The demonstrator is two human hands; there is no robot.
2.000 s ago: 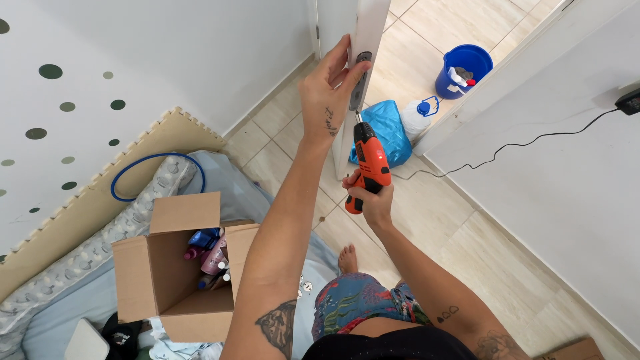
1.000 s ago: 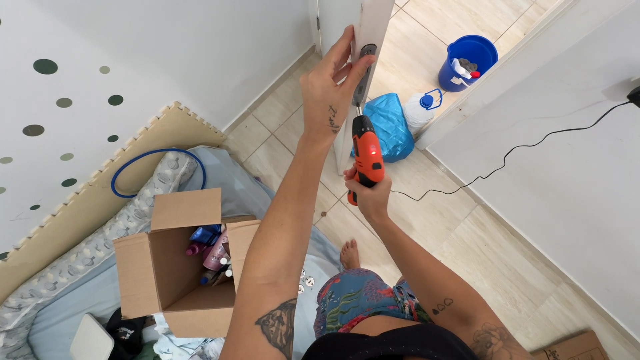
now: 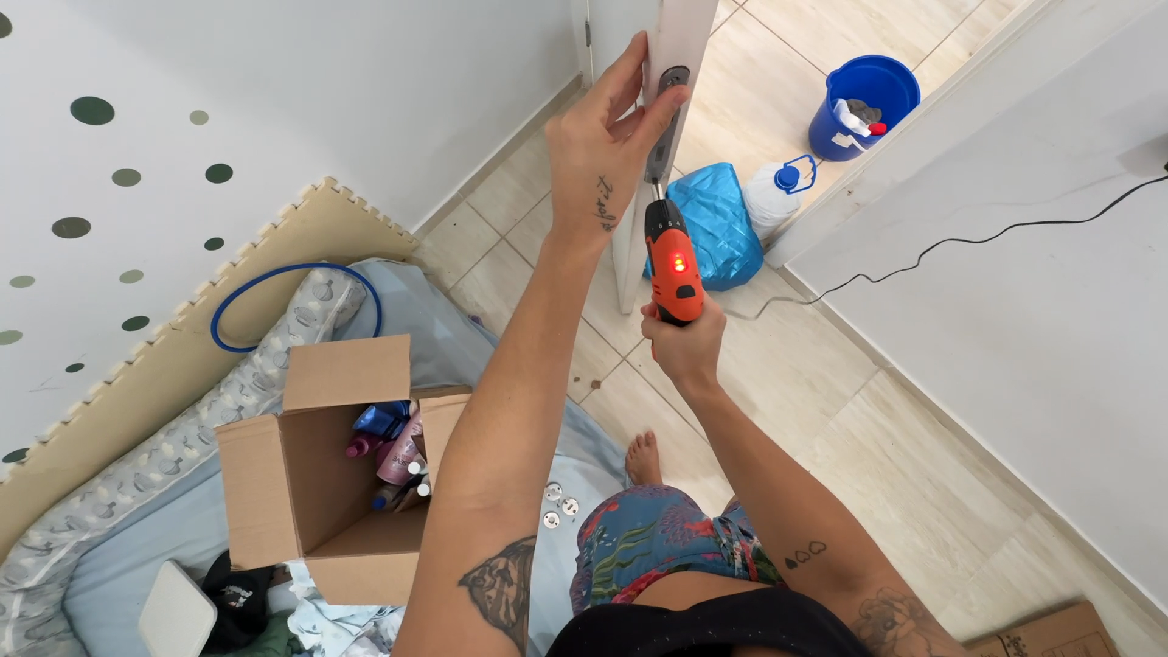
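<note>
With my right hand (image 3: 689, 339) I grip an orange and black cordless screwdriver (image 3: 675, 260), its red lights lit. Its bit meets the lower end of a metal lock plate (image 3: 674, 123) on the edge of a white door (image 3: 686, 32). My left hand (image 3: 607, 128) rests around that edge just above the tool, fingers on the near face and thumb over the plate. Whether a screw sits under the bit cannot be made out. Several round metal pieces (image 3: 553, 493) lie on the light blue sheet beside my left arm.
An open cardboard box (image 3: 258, 493) with bottles stands on the bedding at left, near a blue hoop (image 3: 215, 319). Beyond the door are a blue plastic bag (image 3: 721, 228), a water jug (image 3: 768, 201) and a blue bucket (image 3: 826, 137). A black cable (image 3: 981, 239) runs at right.
Red lights now show on the screwdriver; they are not seen in the earlier frames. Both hands keep nearly the same places at the door edge.
</note>
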